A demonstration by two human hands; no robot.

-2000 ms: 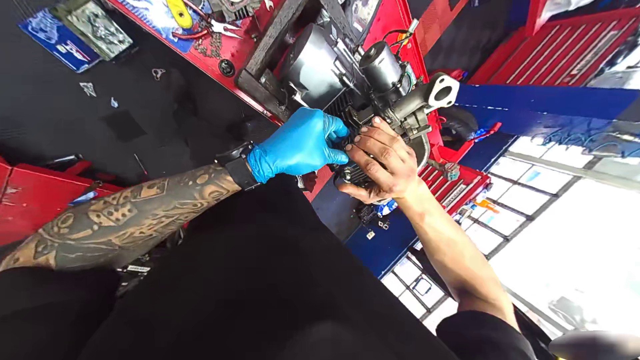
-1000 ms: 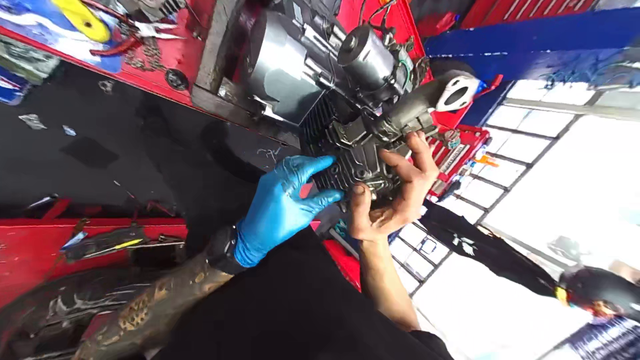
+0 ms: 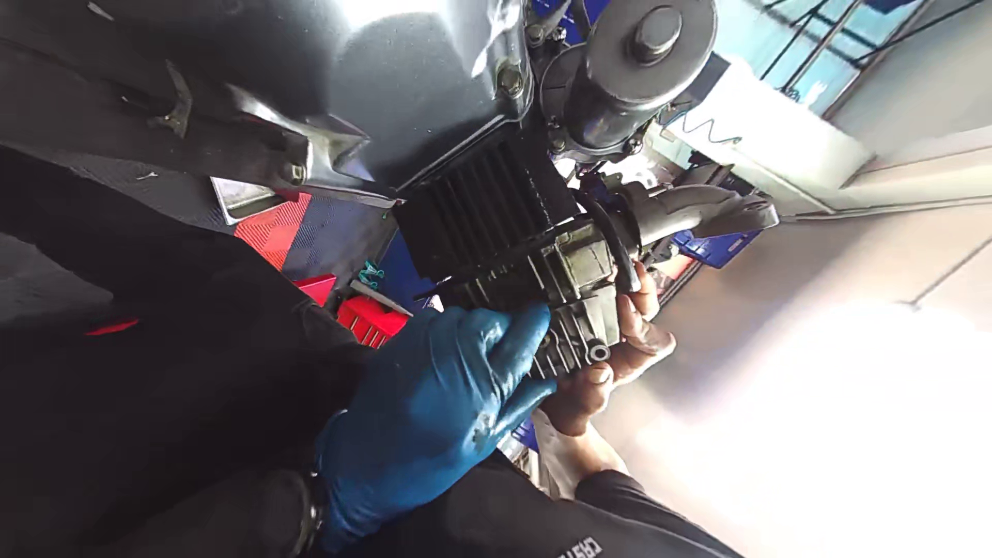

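A motorcycle engine with a grey crankcase cover (image 3: 418,85) fills the upper part of the head view. From it extends a black finned cylinder (image 3: 488,201), with the finned cylinder head (image 3: 577,329) below and to its right. My left hand (image 3: 434,395), in a blue glove, grips the near side of the cylinder head. Bare, my right hand (image 3: 612,364) holds the head's far end from the right, thumb near a round bolt hole. A curved metal intake pipe (image 3: 697,213) sticks out to the right, and a round starter motor (image 3: 647,70) stands above it. My left fingertips are partly hidden.
Beyond the engine, low on the left, are a red container (image 3: 372,319) and a red and grey floor mat (image 3: 271,232). A blue bin (image 3: 717,246) is behind the intake pipe. Bright light washes out the right side.
The view has moved much closer and lower. My left hand, apart from the cylinder head one second ago with its fingers spread, is now against it.
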